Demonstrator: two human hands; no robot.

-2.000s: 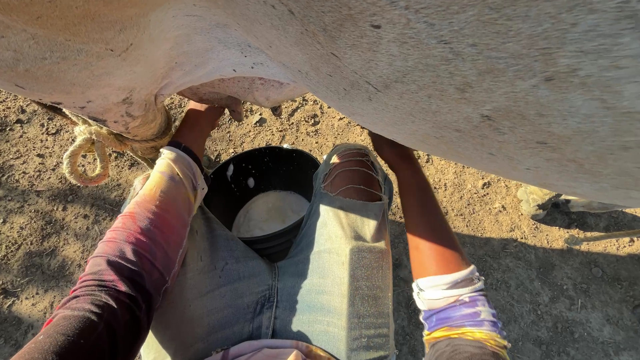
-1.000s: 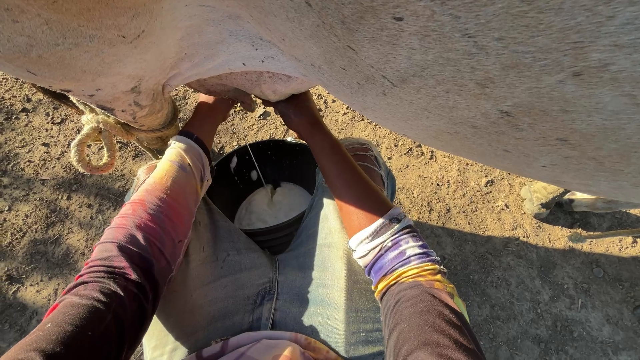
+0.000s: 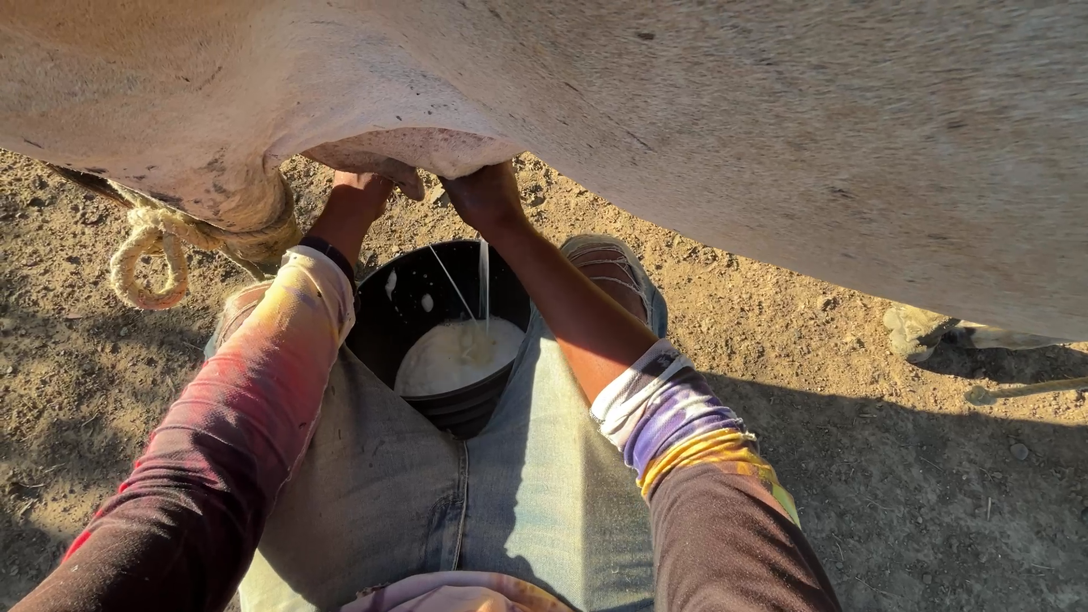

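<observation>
Beneath a pale-haired cow's udder [image 3: 425,146], both of my hands reach up from either side of a black bucket [image 3: 480,416]. My left hand [image 3: 364,189] is at the left part of the udder, its fingers mostly hidden behind a hanging teat [image 3: 403,177]. My right hand [image 3: 486,197] is closed up against the udder's right edge; the teat in its grip is hidden. Two thin streams of milk fall into the bucket, which stands between my knees and holds frothy white milk [image 3: 459,357]. White splashes mark its inner wall.
The cow's belly [image 3: 722,127] spans the top of the view. A looped rope [image 3: 151,263] is tied around its leg at the left. A hoof [image 3: 916,331] rests on the dirt ground [image 3: 765,323] at the right, near a thin stick or rope end [image 3: 1020,390].
My right hand has moved left from under the belly to the udder. One milk stream showed a second ago; two show now. My left hand has stayed at the udder.
</observation>
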